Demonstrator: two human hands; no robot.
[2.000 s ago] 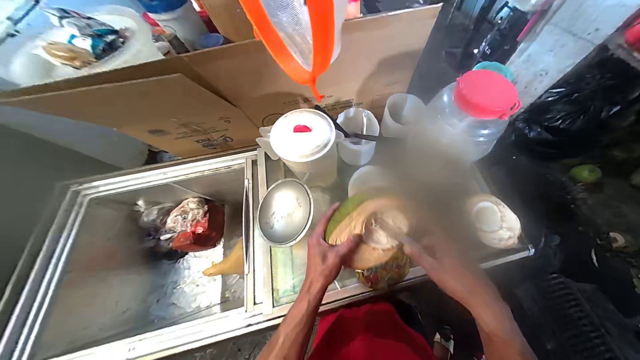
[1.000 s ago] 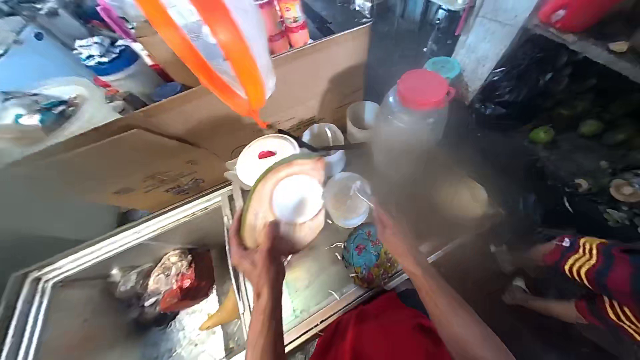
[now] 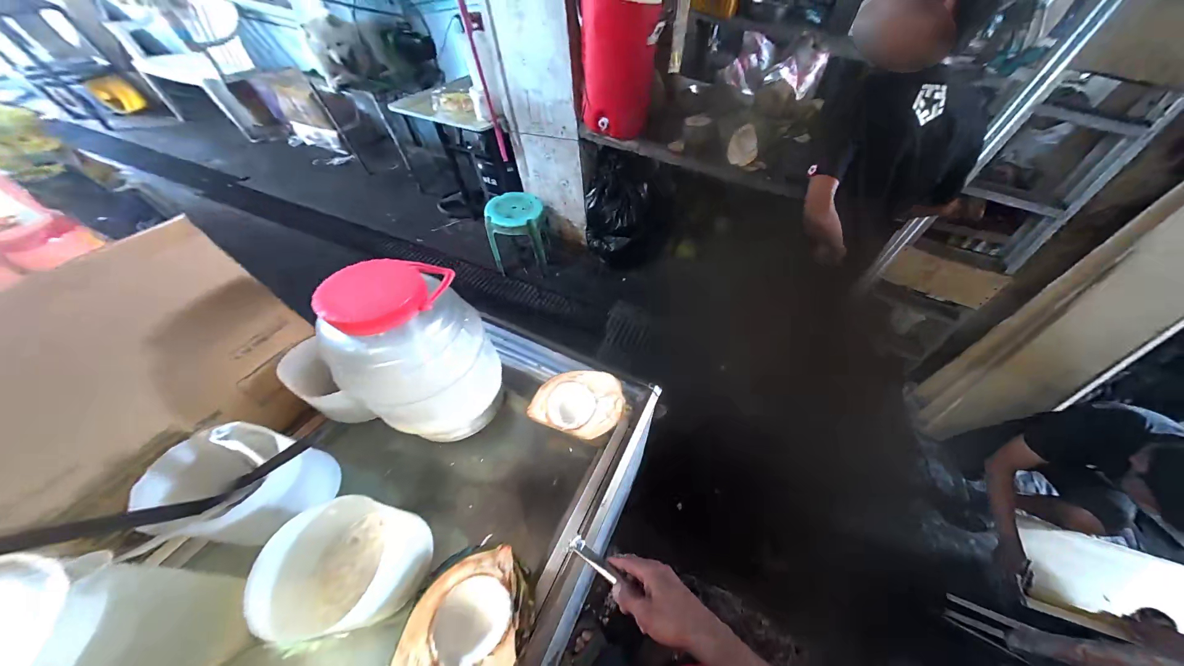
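Observation:
My right hand is closed around the handle of a metal utensil, whose tip is at the metal edge of the glass counter. Left of it, at the bottom, lies a coconut half with white flesh; whether my left hand touches it cannot be told, as that hand is out of view. Another coconut half lies near the counter's far corner. Beside them stand a white plastic container and a clear plastic jar with a red lid.
A white bowl with a dark-handled utensil across it stands by a cardboard sheet. Beyond the counter are a green stool and a black bag. One person stands at a metal rack; another person crouches at lower right.
The view has swung far to the right. My left hand, earlier on a coconut half, is out of view. My right hand has a metal utensil at the counter's edge.

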